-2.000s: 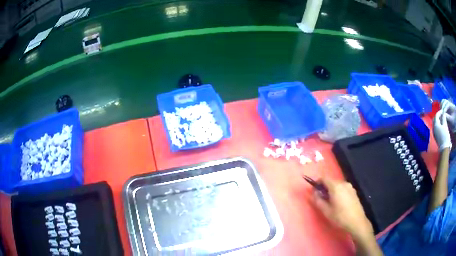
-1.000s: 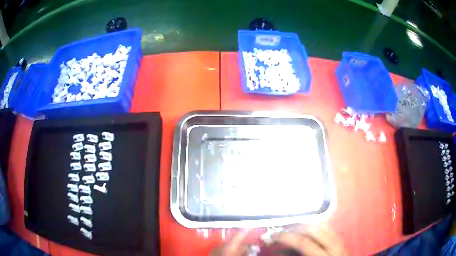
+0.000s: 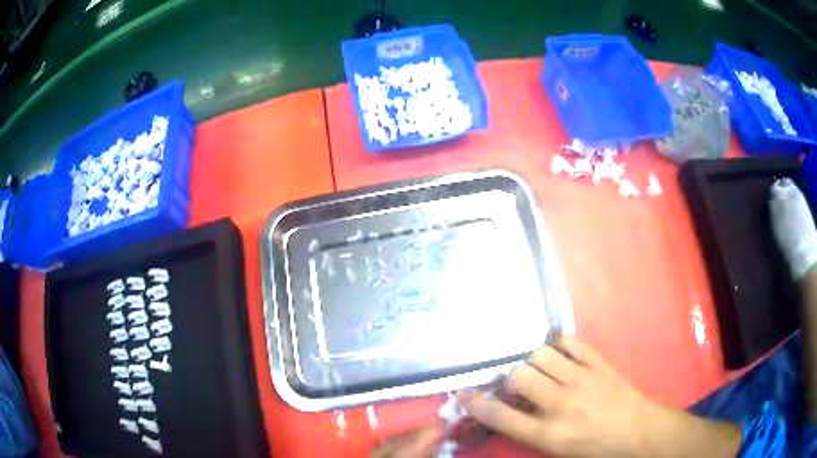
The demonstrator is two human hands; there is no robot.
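My right hand [image 3: 560,398] is at the front edge of the steel tray [image 3: 417,380], fingers curled around a dark tool that is mostly hidden. My left hand [image 3: 410,444] is cut off by the bottom edge of the picture, close to the right. A small white part [image 3: 451,410] shows between the two hands, at the fingertips; another bit of white lies just below it. Two small white pieces lie on the red table [image 3: 618,309] by the tray's front rim. Small pale pieces [image 3: 403,268] are scattered inside the tray.
Behind the tray are a blue bin of white parts [image 3: 417,103] and an empty blue bin [image 3: 609,94], with a loose white pile [image 3: 598,165] before it. A clear bag [image 3: 697,116] lies beside it. Black trays stand left [image 3: 81,358] and right [image 3: 739,268]; a neighbour's gloved hand [image 3: 794,224] is over the right one.
The view has swung left, then partly back right. My right hand has moved from beside the white pile to the steel tray's front edge, where my left hand also shows. A neighbour's gloved hand reaches over the right tray.
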